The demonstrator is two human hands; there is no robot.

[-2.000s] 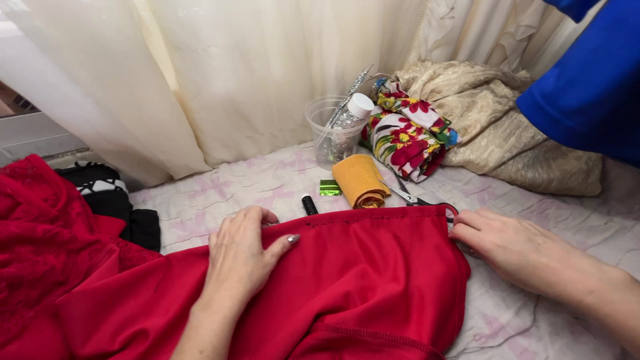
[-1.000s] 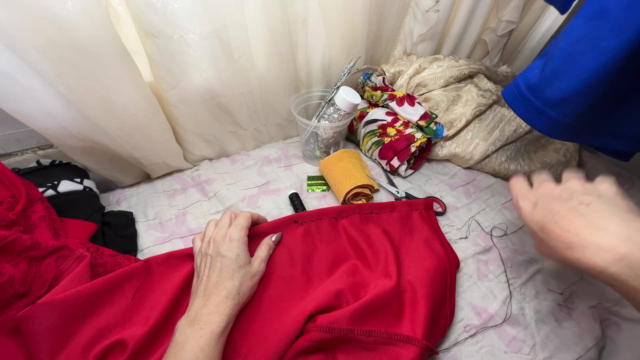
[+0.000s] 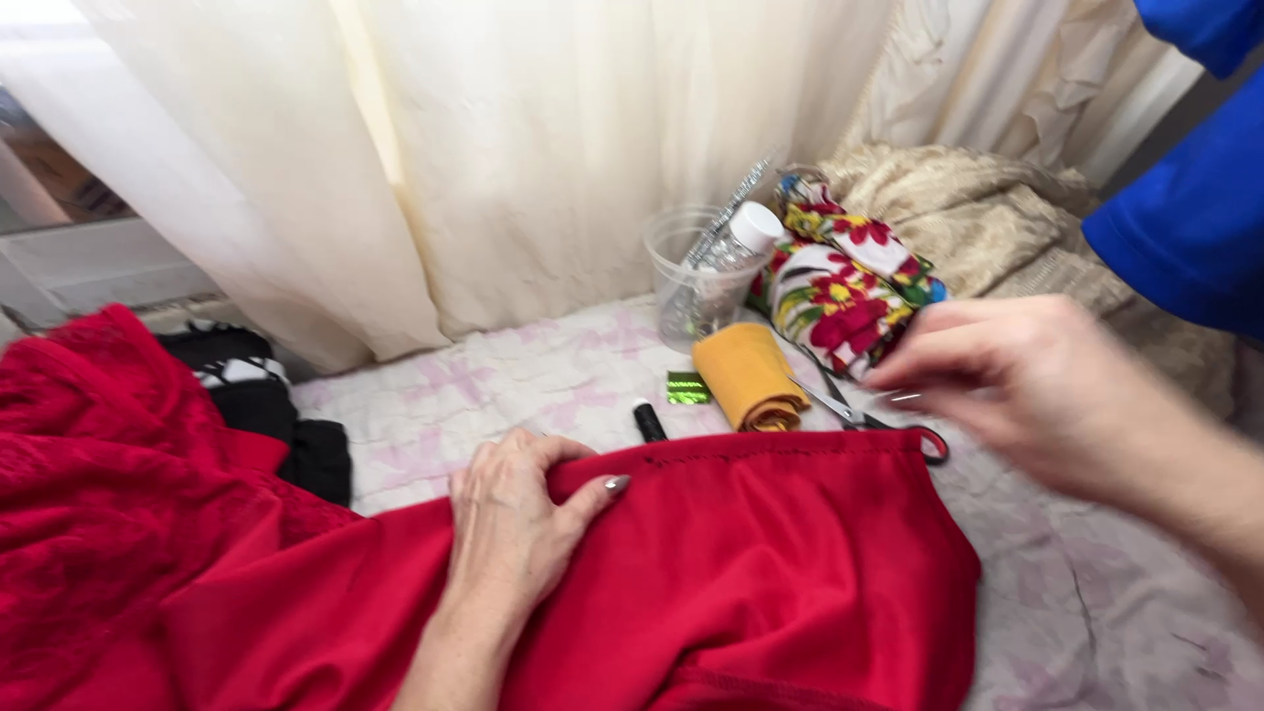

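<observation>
My left hand [image 3: 518, 523] grips the top edge of a red fabric garment [image 3: 790, 553], its thumb lying on the cloth near a line of dark stitches. Blurred by motion, my right hand [image 3: 997, 385] is raised above the bedding at the right, thumb and index finger close together; whether a needle is between them cannot be told. Scissors [image 3: 849, 415] lie beyond the garment's edge, one handle loop partly behind it. A black thread spool [image 3: 648, 421] and a rolled yellow cloth [image 3: 752, 375] are beside them. Dark thread [image 3: 1084, 602] trails over the bedding at the right.
A clear plastic cup [image 3: 681, 286] holds a white-capped bottle [image 3: 755, 229]. Near it are a green foil piece [image 3: 688, 387], floral fabric [image 3: 849, 286] and beige cloth [image 3: 987, 217]. Black clothing [image 3: 316, 454] lies left, pale curtains [image 3: 553, 148] hang behind, and blue fabric [image 3: 1195, 207] hangs upper right.
My right hand has left the garment's right corner, where it was two seconds ago, and is now raised off the cloth. My left hand stays on the garment's edge.
</observation>
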